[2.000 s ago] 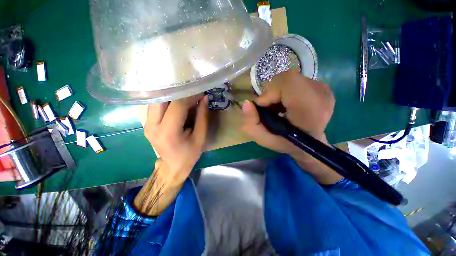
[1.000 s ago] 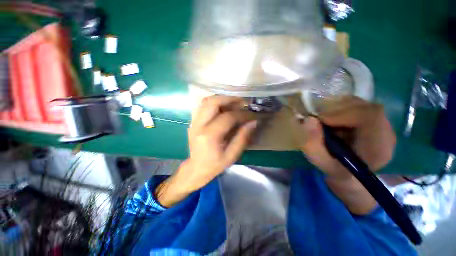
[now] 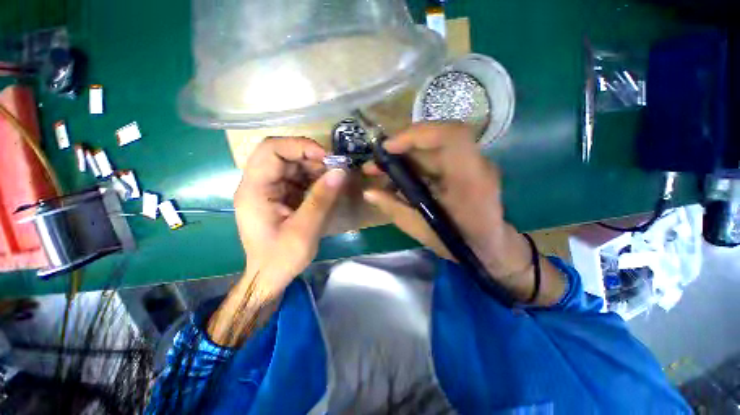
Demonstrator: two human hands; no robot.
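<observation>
A small dark watch housing with a circuit board (image 3: 351, 139) is just below the rim of the clear fume hood. My left hand (image 3: 284, 198) is at its left side, thumb and fingers closed on a small silvery battery (image 3: 335, 161) at the housing's lower left edge. My right hand (image 3: 454, 186) grips the black soldering iron (image 3: 428, 206), its tip above the housing's right side. My right fingertips are close to the housing; whether they touch it cannot be told. Solder wire (image 3: 187, 211) runs from the spool (image 3: 77, 229) to my left hand.
The clear fume hood (image 3: 304, 69) covers the back of the tan board (image 3: 243, 144). A tip cleaner pot (image 3: 500, 91) stands to its right. Several loose batteries (image 3: 128, 134) and a red tray (image 3: 18, 174) are at left. Tweezers (image 3: 587, 109) and a dark blue box (image 3: 687, 101) are at right.
The view has swung back after turning left. The iron's tip now points up over the housing, and my right hand is nearer it. A silvery battery now shows at my left thumb.
</observation>
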